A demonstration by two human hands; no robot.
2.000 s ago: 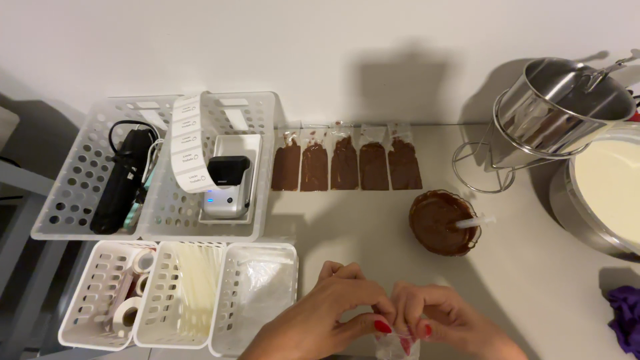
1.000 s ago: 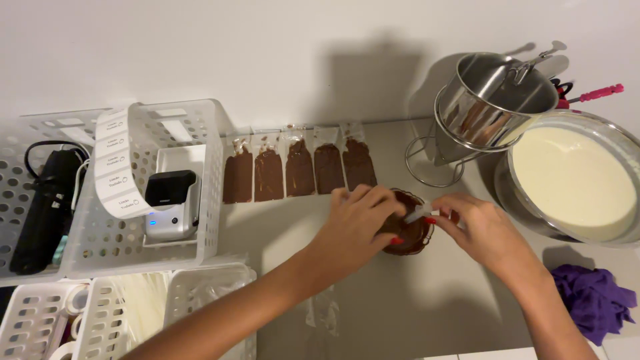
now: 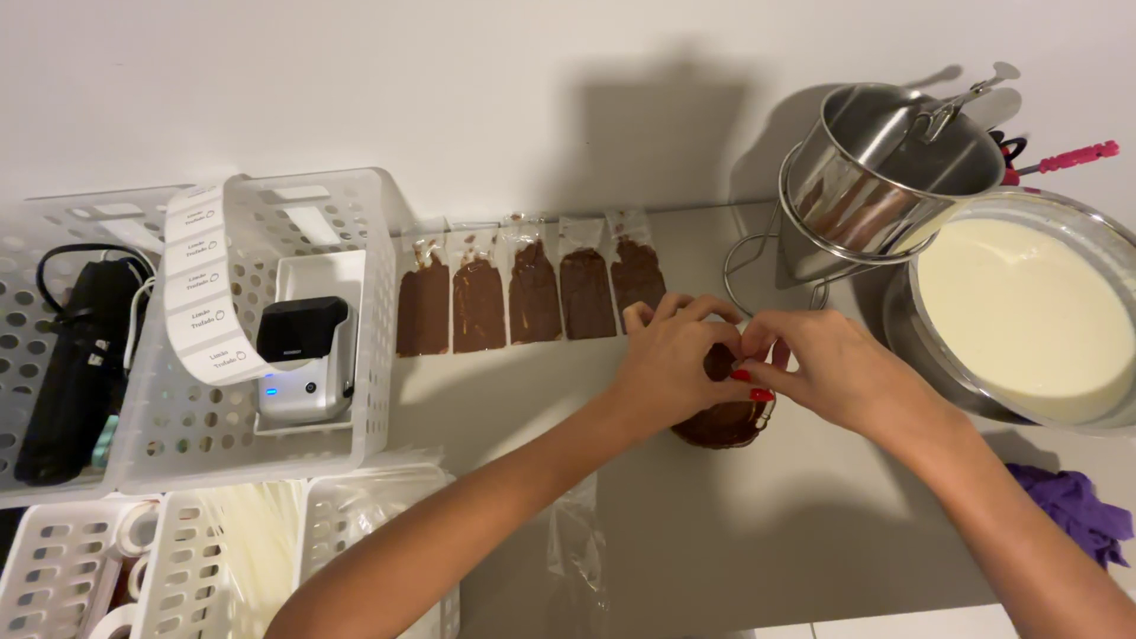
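Observation:
My left hand (image 3: 679,359) and my right hand (image 3: 803,364) meet over a bowl of melted chocolate (image 3: 723,428), fingertips nearly touching. What they pinch, if anything, is hidden by the fingers. Behind my left hand, clear plastic bags with chocolate in them (image 3: 479,306) lie side by side in a row along the wall. A clear plastic bag (image 3: 577,550) lies flat on the counter, below the bowl and beyond my left forearm.
At right stand a metal funnel dispenser (image 3: 874,177) on a wire stand, a metal pot of cream-coloured mixture (image 3: 1021,302) and a purple cloth (image 3: 1069,510). On the left, plastic baskets (image 3: 368,399) hold a label printer (image 3: 306,373), a label strip (image 3: 200,284), tape rolls and bags.
Both hands have moved from the counter's front edge to over the chocolate bowl. The spoon-like white thing seen in the bowl earlier is now hidden. The view has shifted to the right.

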